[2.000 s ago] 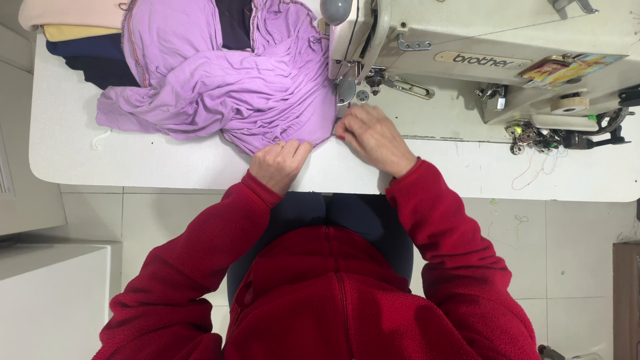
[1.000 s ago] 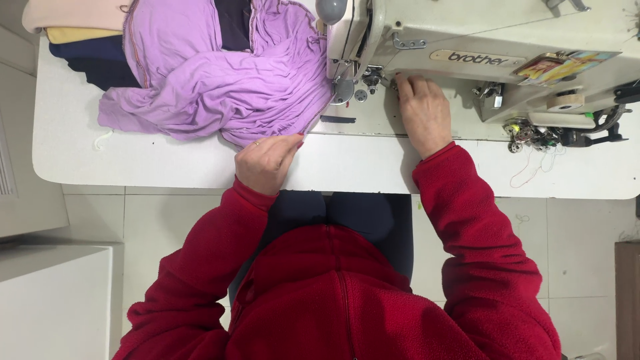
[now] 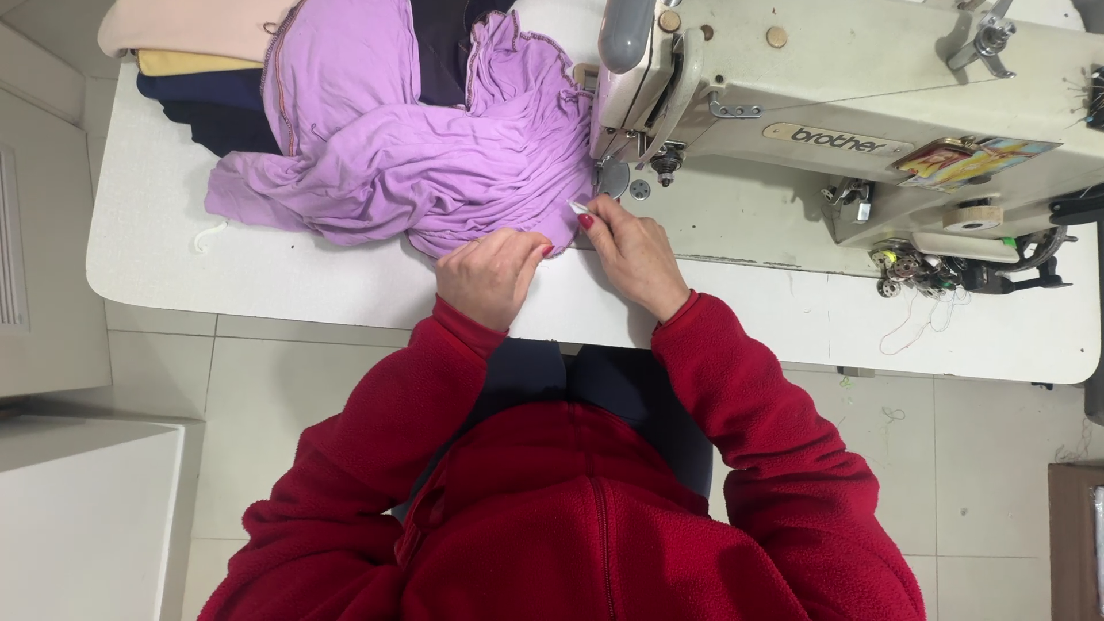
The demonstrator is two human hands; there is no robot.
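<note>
Purple knit fabric [image 3: 371, 172] lies bunched on the white table, its right part against the needle area of a Brother sewing machine [image 3: 759, 95]. My left hand [image 3: 492, 272] pinches the front edge of the fabric between thumb and fingers. Just right of it, my right hand [image 3: 634, 254] grips a small pale, pointed tool [image 3: 579, 207], whose tip is over the fabric's right edge; its kind is too small to tell. A round metal plate [image 3: 612, 178] shows on the machine bed behind my right hand.
Folded pink [image 3: 194, 30], yellow [image 3: 198, 63] and dark blue fabrics [image 3: 203, 90] are stacked at the table's back left. Bobbins and loose threads [image 3: 906, 267] lie at the right below the machine arm. The white table's front edge [image 3: 259, 306] runs before my body.
My right hand has come back left from under the machine arm to the fabric edge, now with the small pointed tool. My left hand has moved slightly right along the fabric's edge.
</note>
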